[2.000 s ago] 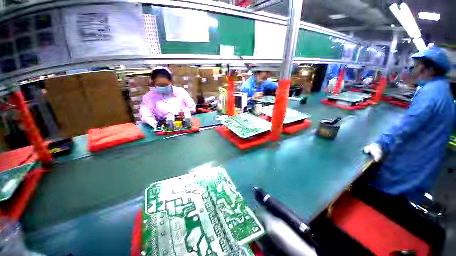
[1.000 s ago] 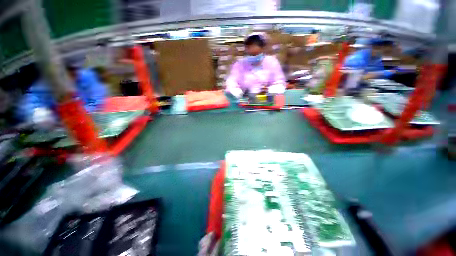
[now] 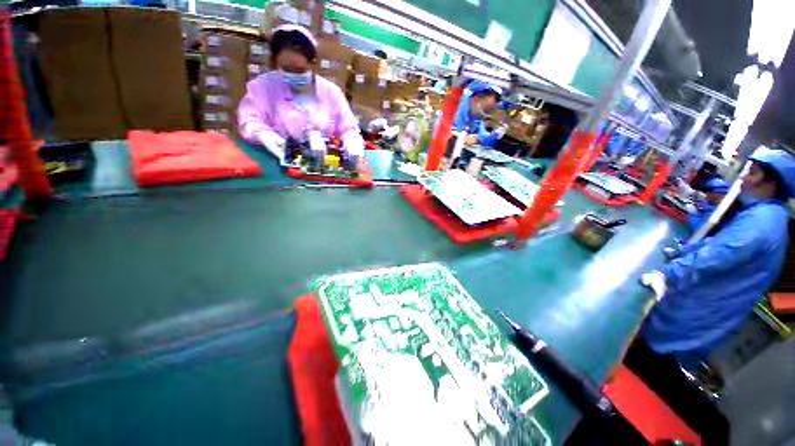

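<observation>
A green power supply board [image 3: 418, 340] lies with its solder side up in front of me, its near part glaring white and cut off by the bottom edge. A red-orange foam pad [image 3: 312, 375] shows under its left side. A black electric screwdriver [image 3: 558, 366] lies to the right of the board, its thin bit pointing up and left. Neither of my hands can be made out in the picture.
A person in pink [image 3: 301, 109] works at a board across the green bench [image 3: 174, 253]. A person in blue [image 3: 723, 261] stands at right. Red-wrapped posts [image 3: 558, 187], more boards [image 3: 471, 196], a red pad stack [image 3: 187, 157] and a small dark container [image 3: 594, 232] are on the bench.
The view has swung left, then back right. The parts tray and plastic bag seen one second ago are out of view. The pale shape beside the screwdriver two seconds ago no longer shows.
</observation>
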